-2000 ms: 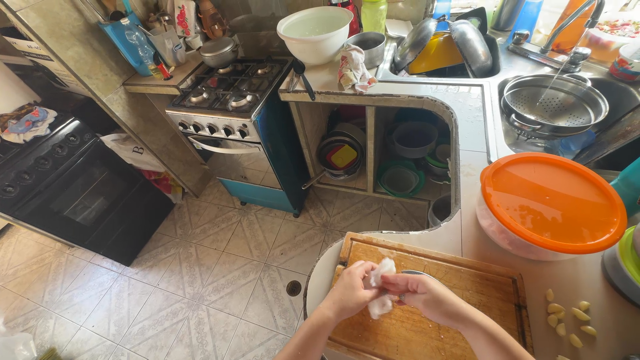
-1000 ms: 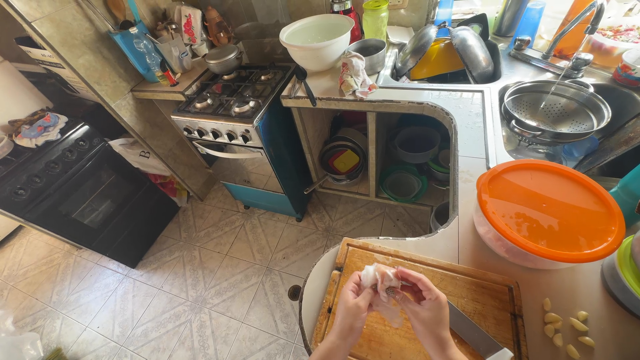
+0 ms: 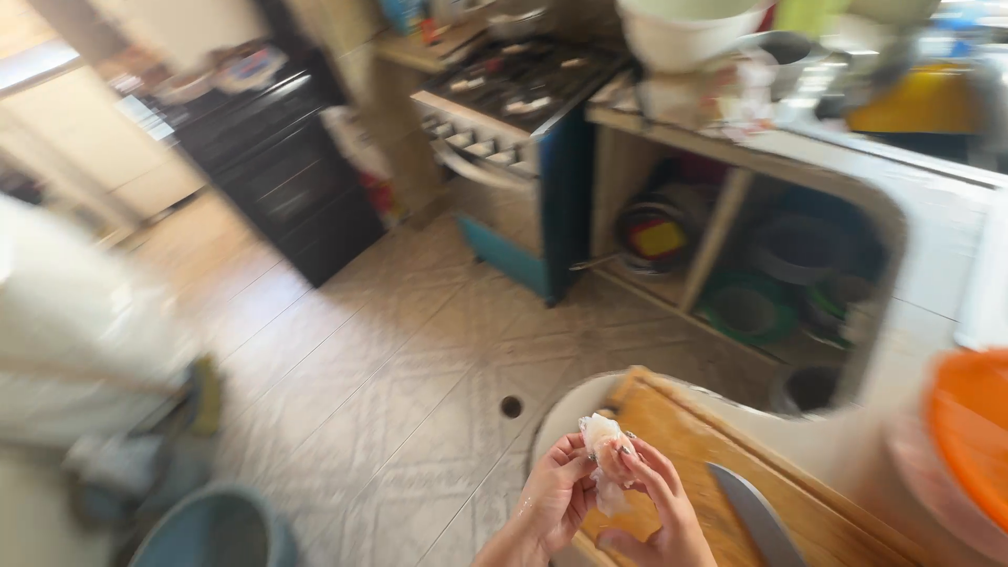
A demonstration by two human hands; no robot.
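Observation:
My left hand (image 3: 554, 492) and my right hand (image 3: 655, 496) hold a pale, translucent, crumpled piece (image 3: 607, 457) between their fingertips; what it is I cannot tell. Both are above the left part of a wooden cutting board (image 3: 685, 421) on the counter. On the board, just right of my right hand, lies a knife blade (image 3: 752, 508); its handle is out of view. A tub with an orange lid (image 3: 972, 441) stands at the right edge, partly cut off.
Beyond the tiled floor are a stove (image 3: 504, 134) and a black oven (image 3: 276, 165). Bowls and pans fill the open shelf under the counter (image 3: 937, 268). A blue-grey bucket (image 3: 216, 531) stands at the lower left. The floor has a round hole (image 3: 511, 406).
The view has swung left, bringing the bucket into view and leaving the sink's tap and garlic cloves outside it. Both hands still hold the pale piece. More of the knife blade shows than one second ago.

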